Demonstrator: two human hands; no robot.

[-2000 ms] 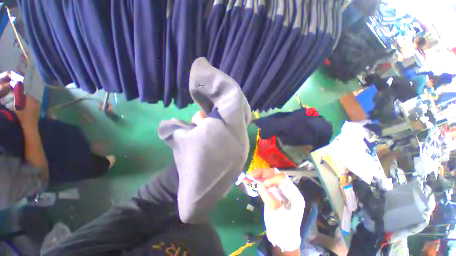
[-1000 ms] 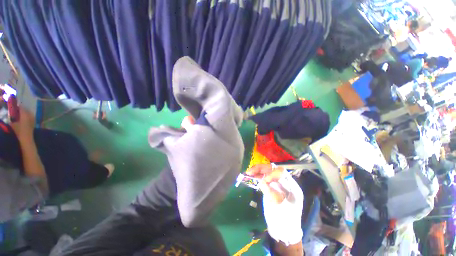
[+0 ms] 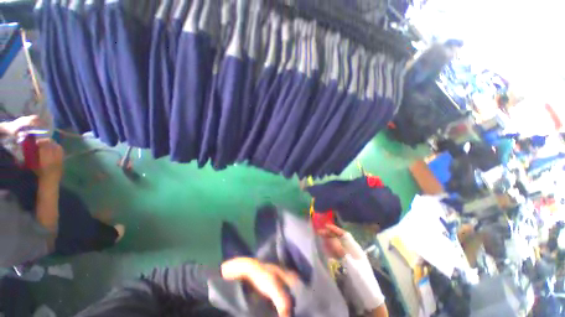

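Note:
A grey-and-navy garment (image 3: 310, 247) is bunched and blurred at the bottom centre. My left hand (image 3: 263, 278), bare, is on it with the fingers bent over the cloth. My right hand (image 3: 353, 263), in a white glove with bare fingertips, is at the garment's right edge. Its fingers are blurred, and whether they grip the cloth or a tool cannot be told. The lower part of the garment is cut off by the frame's edge.
A long row of hanging garments (image 3: 204, 105) fills the top. Another person's hands (image 3: 49, 158) hold a red-handled tool (image 3: 30, 151) at the left. Dark cloth (image 3: 359, 201) lies over a red bag (image 3: 322, 219). Cluttered tables and a white sheet (image 3: 427, 235) stand at the right.
The garment has moved down and now shows navy parts. My left hand has come out from under the cloth. My gloved right hand has moved beside it. The view has tilted up.

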